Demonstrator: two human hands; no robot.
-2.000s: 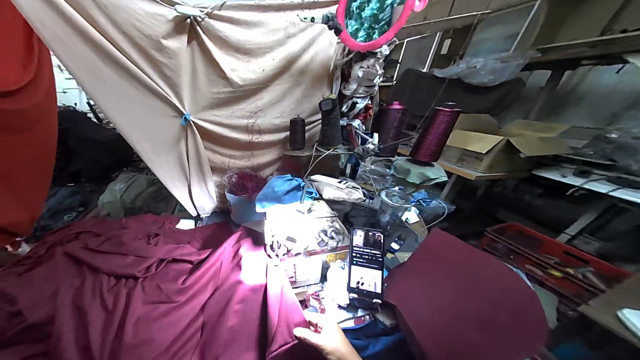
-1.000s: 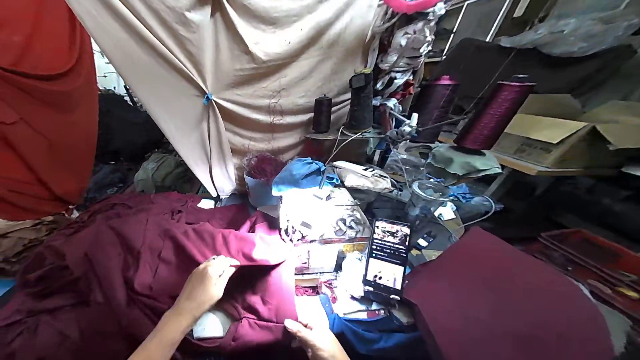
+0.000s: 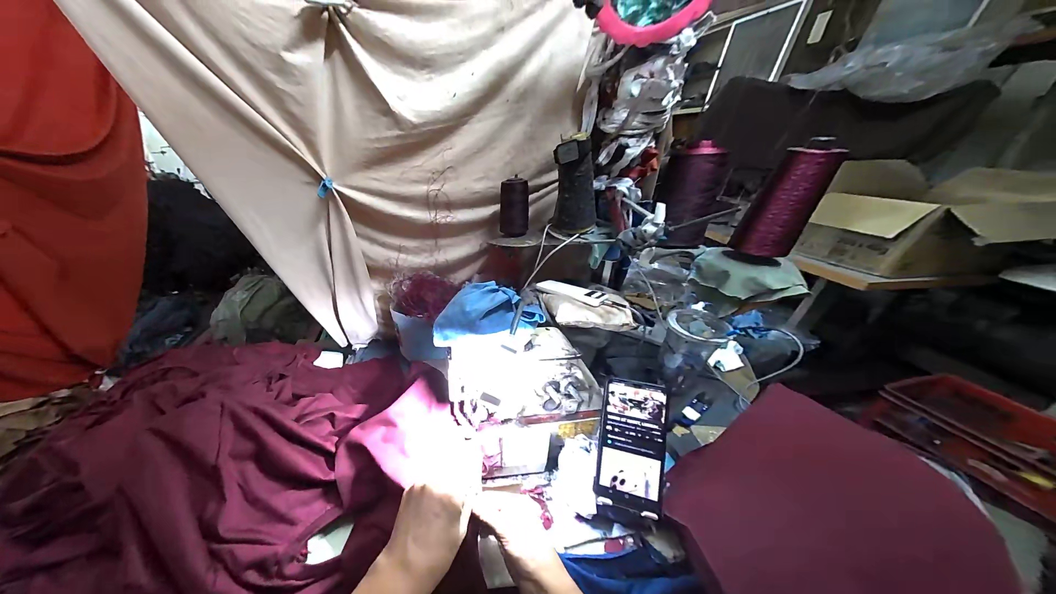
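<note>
My left hand [image 3: 433,516] and my right hand [image 3: 516,524] are close together in the glare of a lamp, at the edge of the maroon fabric [image 3: 231,445]. Both touch the cloth; the glare and my knuckles hide the fingertips. Just beyond them stands a sewing machine [image 3: 536,375] with looping threads, its front overexposed. A blue cloth [image 3: 487,312] lies over its top. Right of my hands a smartphone [image 3: 631,450] stands upright with its screen lit. A flat maroon fabric piece [image 3: 833,503] lies farther right.
Thread cones [image 3: 788,202] stand behind the machine, near an open cardboard box [image 3: 874,231]. A clear plastic container [image 3: 697,338] sits behind the phone. Red trays [image 3: 973,437] lie at the right. A beige curtain [image 3: 429,107] hangs behind, and blue fabric [image 3: 627,573] lies at the front edge.
My left hand, out of view two seconds ago and on the maroon cloth farther left one second ago, is now beside my right hand under the bright light.
</note>
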